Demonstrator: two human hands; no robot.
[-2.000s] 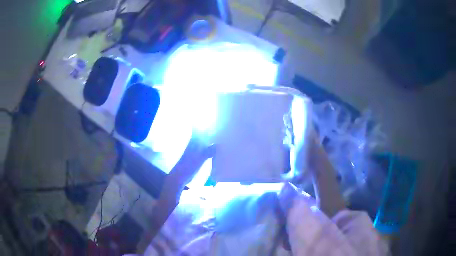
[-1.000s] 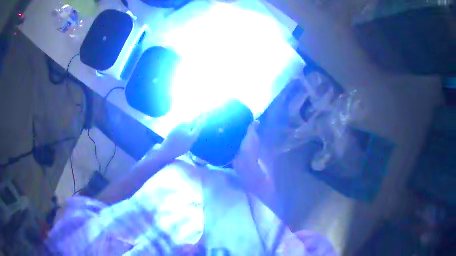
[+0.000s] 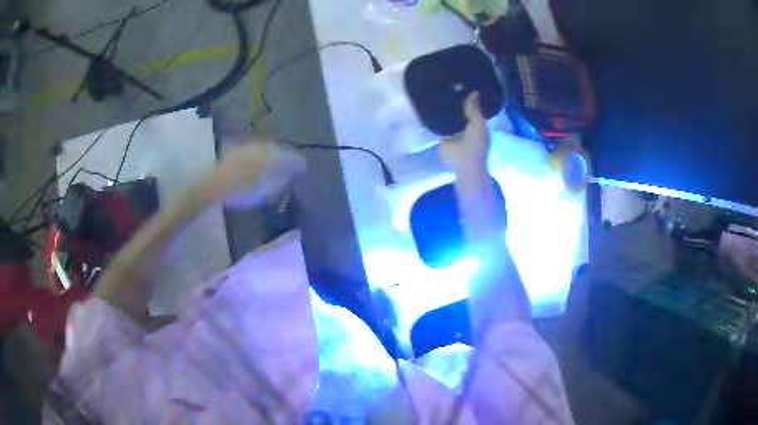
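Note:
Three white units with black rounded tops stand in a row on the white table: the far unit (image 3: 428,79), the middle unit (image 3: 432,224) and the near unit (image 3: 440,326). My right hand (image 3: 468,145) grips the near edge of the far unit, thumb on its black top; its other fingers are partly hidden. My right forearm covers part of the middle and near units. My left hand (image 3: 264,173) is blurred, left of the table edge, with nothing visible in it. Two black cable ends (image 3: 378,66) lie left of the units. Glare washes out the table.
A black-and-red handheld box (image 3: 553,91) and a yellow tape roll (image 3: 572,168) lie right of the units. A large dark panel (image 3: 673,100) is at upper right, a green crate (image 3: 665,336) at lower right. The red robot arm (image 3: 25,290) and white base (image 3: 187,224) are at left.
The view has turned, bringing the robot base in at left. Both hands have left the unit they held near my body; my right hand is now on the far unit, my left away from the table.

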